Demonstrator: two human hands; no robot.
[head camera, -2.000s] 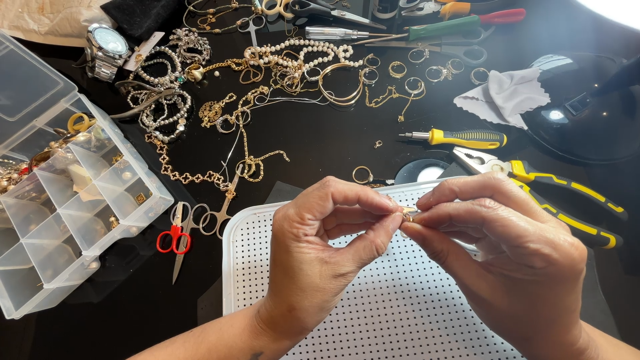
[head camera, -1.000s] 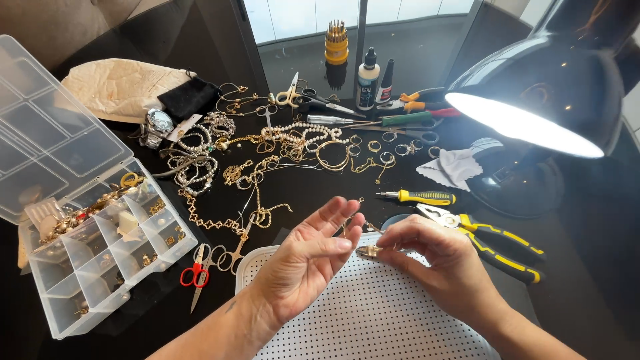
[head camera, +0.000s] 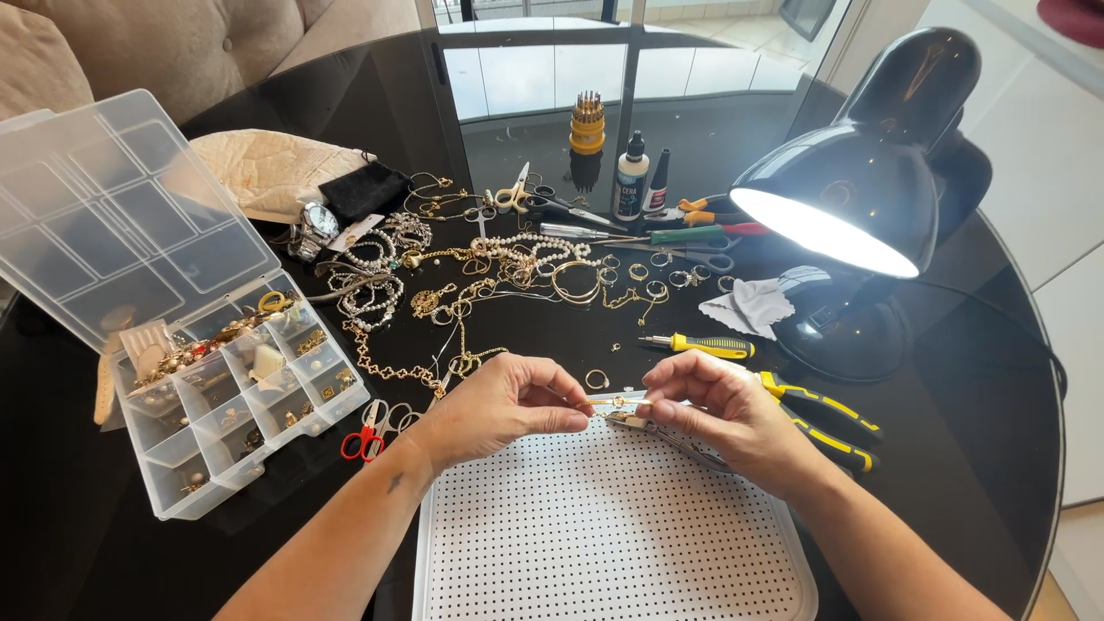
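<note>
Above the far edge of a white perforated tray (head camera: 604, 535), my left hand (head camera: 509, 405) and my right hand (head camera: 733, 414) face each other. A thin gold-coloured jewellery piece (head camera: 619, 402) spans the gap, pinched at its left end by my left thumb and fingers and at its right end by my right fingers. Just below it, a metal tool or clasp (head camera: 628, 420) shows at my right fingertips; its kind is unclear. A ring (head camera: 597, 379) lies on the black table just beyond the tray.
An open compartment box (head camera: 250, 405) of jewellery stands left, near red-handled scissors (head camera: 373, 431). Tangled chains and bead strands (head camera: 517, 259) lie beyond my hands. Right are a yellow screwdriver (head camera: 711, 346), yellow-black pliers (head camera: 828, 423), a grey cloth (head camera: 749, 306) and a lit lamp (head camera: 845, 190).
One second ago my left hand was turned with its fingers raised and apart from my right hand; now both hands meet at the gold-coloured piece. The view has widened towards the table's far side.
</note>
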